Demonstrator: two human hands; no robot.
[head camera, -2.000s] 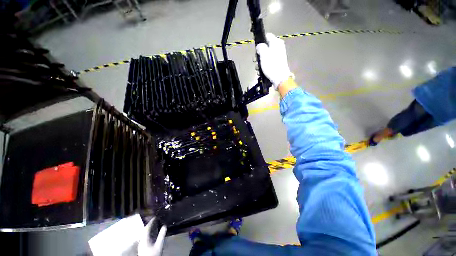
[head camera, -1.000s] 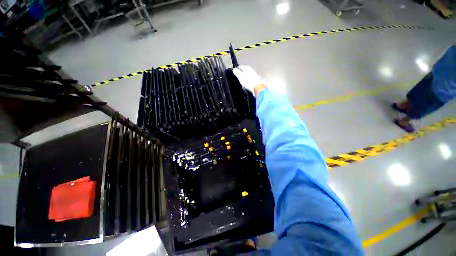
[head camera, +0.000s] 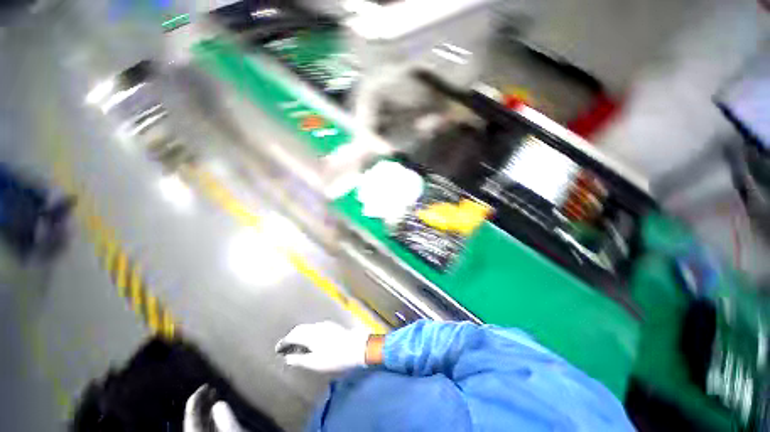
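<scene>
The view is strongly motion-blurred. My right hand (head camera: 325, 348), white-gloved, is over the floor beside the bench, its fingers loosely bent and apart, with nothing visible in it. My left hand (head camera: 211, 412), also gloved, is cut off by the bottom edge; its visible fingers are apart and I see nothing in them. A dark mass (head camera: 156, 384), apparently the black solder carriers, lies at the lower left beside my left hand. A power board assembly (head camera: 540, 171) in a black frame, with a white-silver block beside orange parts, is on the line at the right.
A green-matted bench (head camera: 540, 299) runs diagonally across the right. On it are a parts tray (head camera: 429, 245) with yellow pieces (head camera: 456, 217) and a white heap (head camera: 388, 190). Yellow-black tape (head camera: 127, 283) marks the floor. A dark blurred shape (head camera: 34, 211) is at the left edge.
The view has swung from the racks to the green bench. My right hand has left the upright carrier at the rack and is low in front of me. My left hand shows again.
</scene>
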